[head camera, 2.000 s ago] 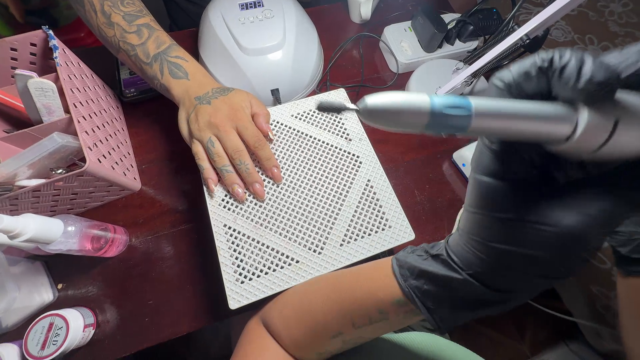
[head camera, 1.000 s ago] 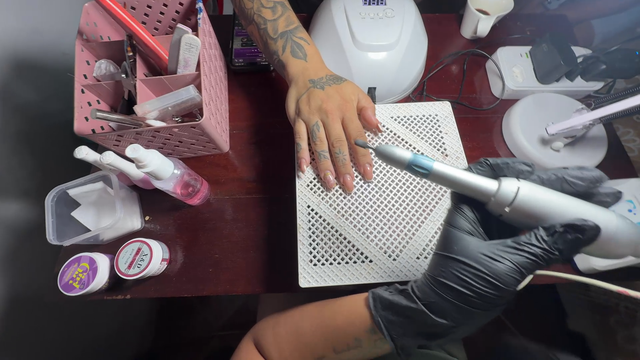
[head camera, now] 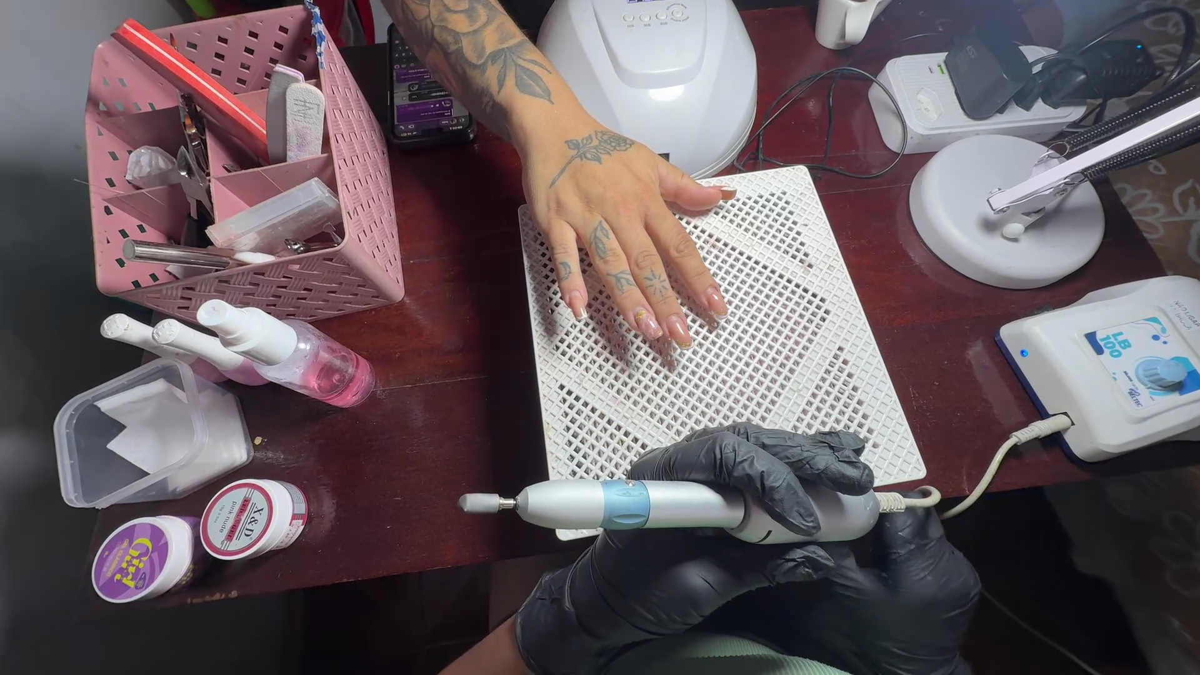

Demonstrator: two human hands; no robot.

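My left hand [head camera: 694, 553], in a black glove, is wrapped around a silver-and-blue electric nail drill handpiece [head camera: 684, 509]. A rounded grey bit [head camera: 483, 503] at the handpiece's tip points left. Beside its cord end is my right hand [head camera: 905, 586], also in a black glove, blurred and partly hidden; its grip is unclear. Above, another person's tattooed hand [head camera: 623, 216] rests palm down on a white lattice mat [head camera: 750, 375], fingers spread, with long glossy nails. The bit is apart from those nails. A pale cord [head camera: 994, 464] links the handpiece to a white control unit [head camera: 1106, 366].
A white nail lamp [head camera: 656, 84] stands behind the mat. Left are a pink organizer basket [head camera: 366, 225], pump bottles [head camera: 323, 361], a plastic tub [head camera: 211, 431] and two jars [head camera: 253, 520]. A lamp base [head camera: 1008, 211] and a power strip [head camera: 923, 103] are right.
The handpiece has come down from beside the other person's fingers to the mat's near edge, and now lies level. The other person's hand has spread its fingers and thumb. The view has shifted.
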